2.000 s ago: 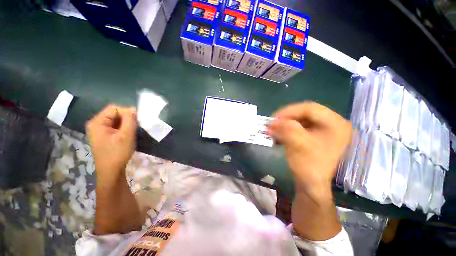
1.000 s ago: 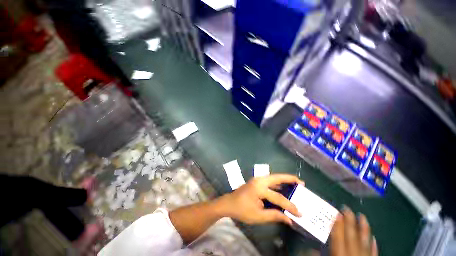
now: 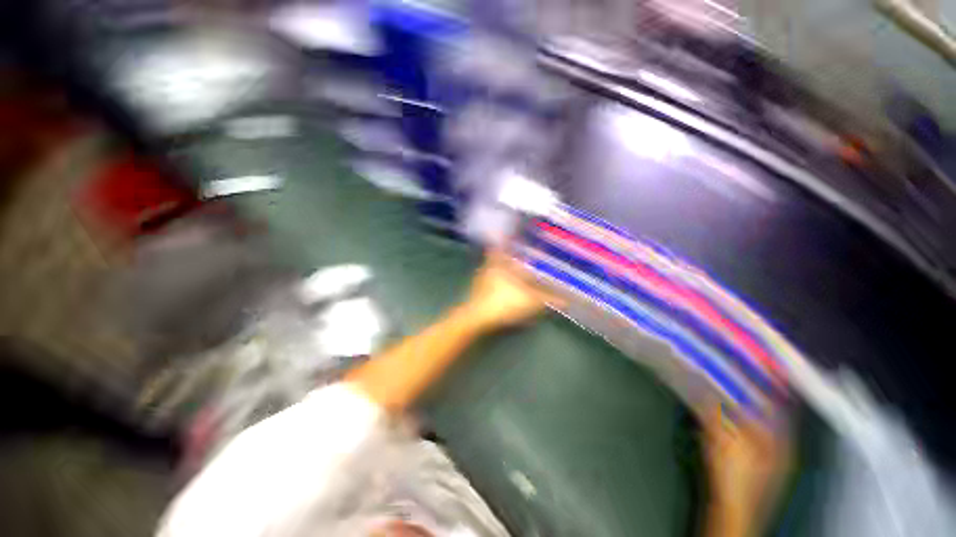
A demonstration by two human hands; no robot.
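Note:
The view is strongly blurred. A row of cartons [image 3: 650, 309] with blue edges and red picture panels lies across the back of the dark green bench, smeared so that single cartons cannot be told apart. My left hand [image 3: 505, 291] is at the row's left end and my right hand [image 3: 742, 451] at its right end, so the row is held between them. The fingers are blurred and partly hidden. No separate carton shows in front of me.
A tall blue-and-white carton stack [image 3: 419, 115] stands behind my left hand. White slips [image 3: 243, 186] lie on the green bench [image 3: 587, 420] at left. A dark shiny conveyor [image 3: 671, 157] runs behind. A pale blurred stack [image 3: 881, 462] is at right. Something red [image 3: 136, 194] is at far left.
My hands have moved from the single carton in front of me out to the two ends of the row. That carton no longer shows separately. The view has shifted and blurred.

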